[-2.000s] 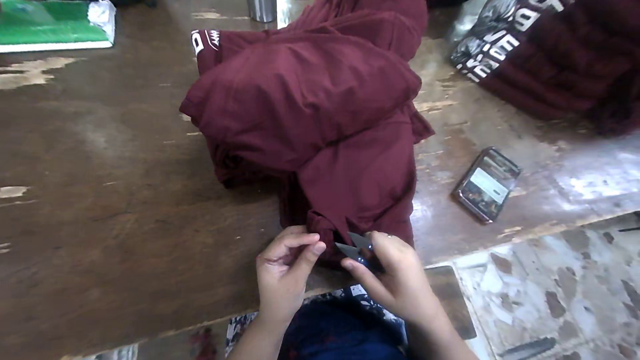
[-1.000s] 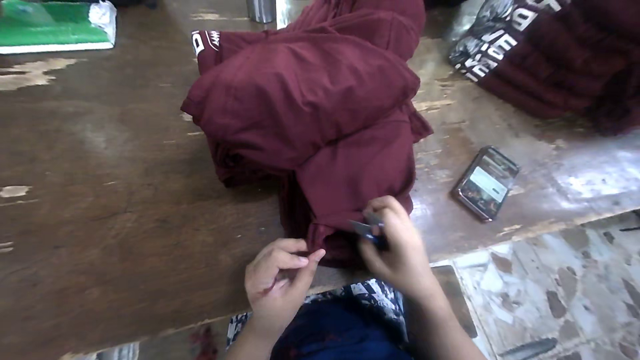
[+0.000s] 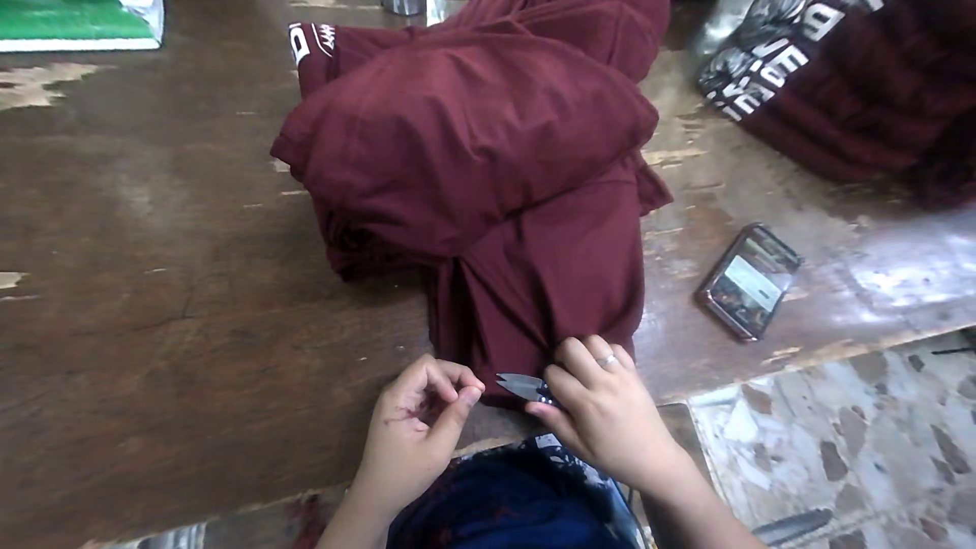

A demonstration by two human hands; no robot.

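Observation:
A heap of maroon garments [image 3: 473, 145] with white print at its upper left corner lies on the wooden table. My right hand [image 3: 602, 404] grips a pair of thread snips [image 3: 522, 386], their two pointed blades a little apart and pointing left over the garment's near edge. Just left of the blade tips is my left hand [image 3: 427, 427], thumb and forefinger pinched together at the cloth's lower edge; whether a thread or a bit of fabric is between them is too small to tell.
A smartphone [image 3: 751, 282] with a lit screen lies right of the heap. Farther right is a stack of maroon garments [image 3: 854, 114] with white lettering. A green and white packet [image 3: 76, 27] lies at the upper left. The table's near edge [image 3: 770, 370] borders a stone-patterned floor.
Two seconds ago the snips were at a bunched part of the cloth by my left fingers. That cloth now lies flatter, and my left hand pinches at its near edge, closer to me.

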